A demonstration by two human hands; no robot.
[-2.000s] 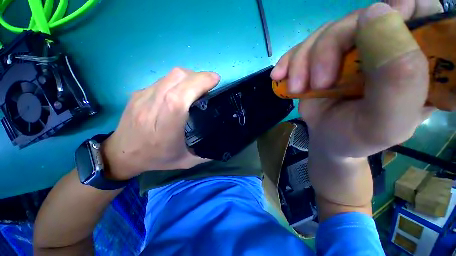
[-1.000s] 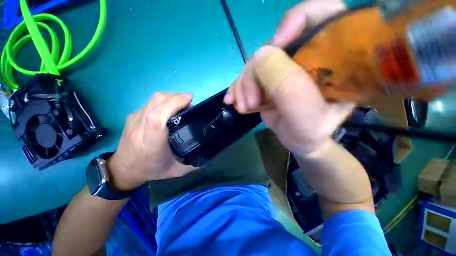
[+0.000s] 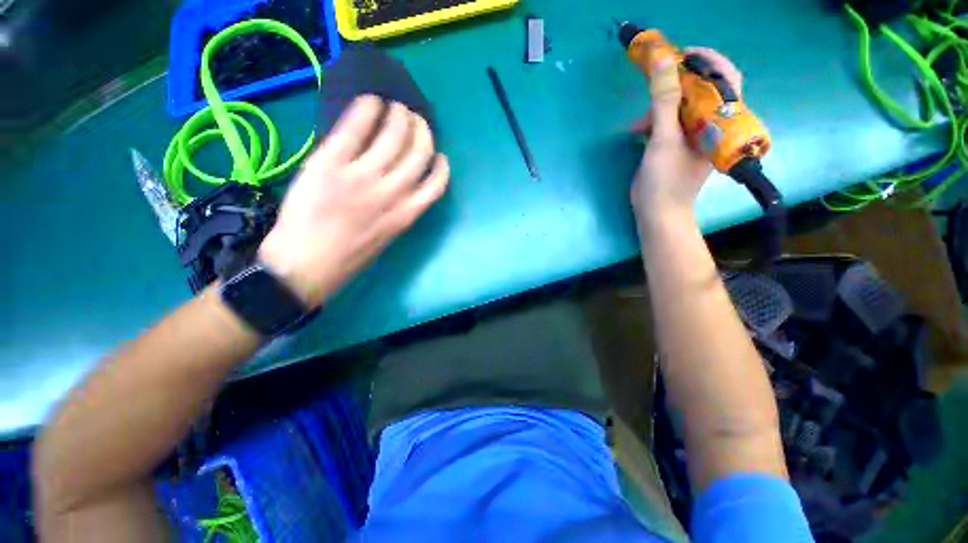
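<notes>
My left hand [image 3: 366, 191] is on a dark housing shell [image 3: 372, 83], gripping its near end over the mat beside the blue tray; the shell's smooth outer side faces up. My right hand [image 3: 679, 133] holds the orange electric screwdriver [image 3: 716, 119] at the bench's right part, its black nose pointing up and left and its cord end towards me. The black fan module [image 3: 218, 225] lies left of my left hand, partly hidden by my wrist. Its bright green cable [image 3: 221, 133] is coiled behind it and overlaps the blue tray.
A blue tray [image 3: 183, 64] and yellow tray [image 3: 425, 19] stand at the back. A thin dark rod [image 3: 514, 122] and small grey block [image 3: 535, 40] lie on the mat. Green cables [image 3: 913, 74] tangle far right. A carton of black mesh parts [image 3: 817, 361] and blue crate [image 3: 303, 456] are below.
My left hand has moved the shell forward and away from me, and it is turned over. My right hand has drawn the screwdriver away to the right. The view has shifted, showing the trays.
</notes>
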